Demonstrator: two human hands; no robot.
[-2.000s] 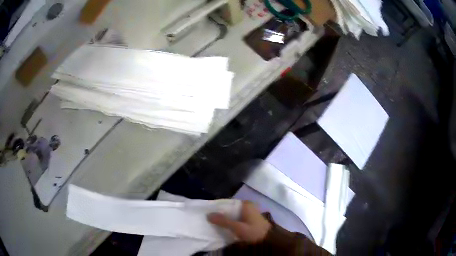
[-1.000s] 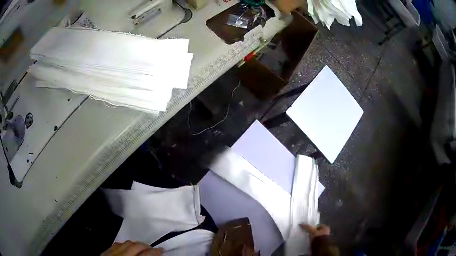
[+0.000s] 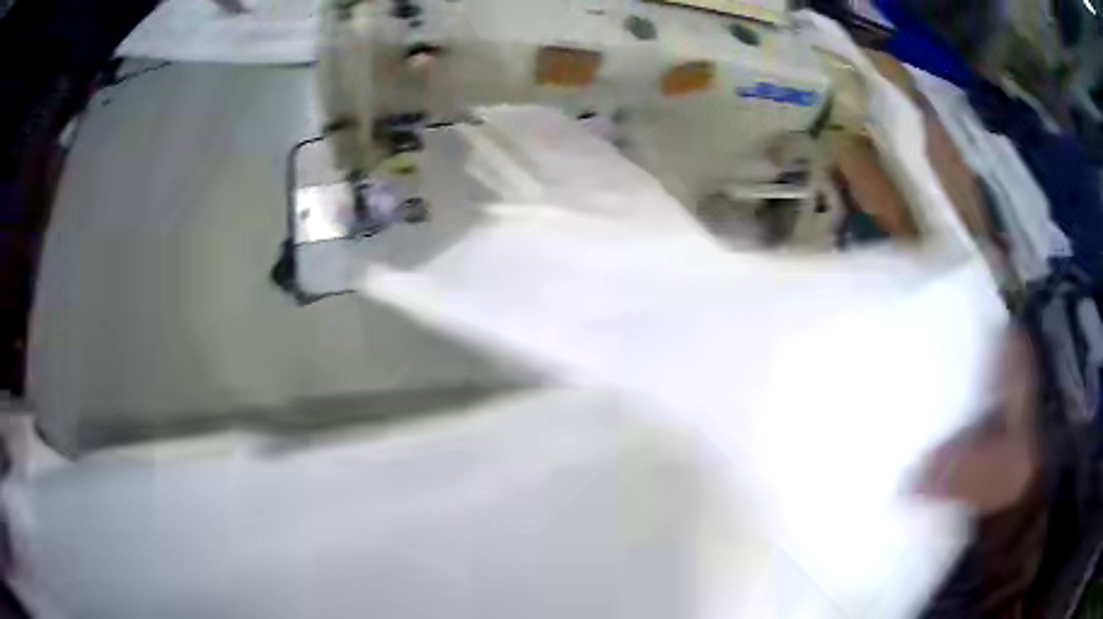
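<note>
A large white fabric piece (image 3: 677, 302), blurred and partly overexposed, stretches from near the needle area to the right. My right hand (image 3: 986, 466) is at the right, blurred, gripping the right end of this white piece. More white fabric (image 3: 363, 520) spreads across the bottom, in front of the table edge; whether it is the same piece I cannot tell. The shiny needle plate (image 3: 324, 214) shows left of the blurred presser foot and needle area (image 3: 375, 200). My left hand is not visible.
The cream JUKI sewing machine head (image 3: 677, 79) spans the top, with brown patches. The grey table (image 3: 169, 266) lies at left. White fabric (image 3: 224, 34) lies at the far left back. Dark blue cloth shows at the right edge.
The view has swung left from the floor and stools to the machine. A white piece is now raised in my right hand, which earlier touched the bundle on the stool. My left hand has left the picture.
</note>
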